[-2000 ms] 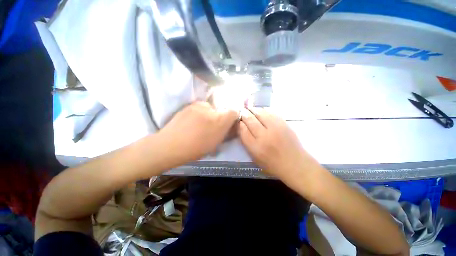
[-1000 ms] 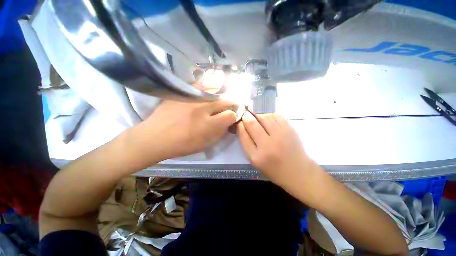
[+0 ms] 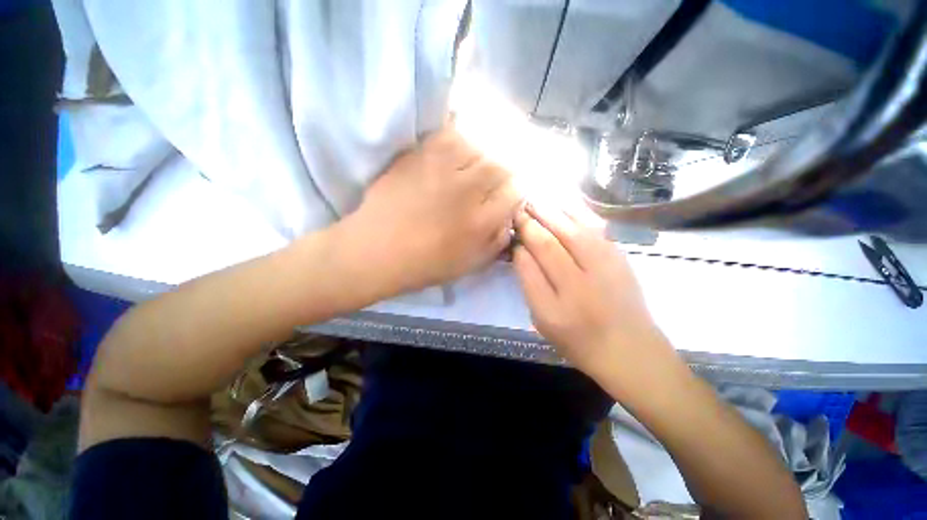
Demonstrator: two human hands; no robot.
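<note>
White lining fabric [image 3: 346,96] lies heaped on the machine bed left of the needle. My left hand [image 3: 437,213] is closed on the fabric edge in front of the needle area. My right hand [image 3: 574,274] touches it, its fingertips pinching the same small edge. Little of that edge shows between the fingers. The presser foot area [image 3: 635,168] is just behind and right of my hands. The needle itself is lost in the lamp's glare.
Black thread snips [image 3: 890,272] lie on the bed at the right. A curved shiny metal part crosses the upper right. A grey measuring strip [image 3: 457,335] edges the table. Brown and pale bundles [image 3: 330,406] lie below at the left, pale pleated pieces [image 3: 803,447] below at the right.
The view has shifted, and the curved metal part now shows at the right instead of the left. More white lining shows at upper left. Both hands stay together at the fabric edge.
</note>
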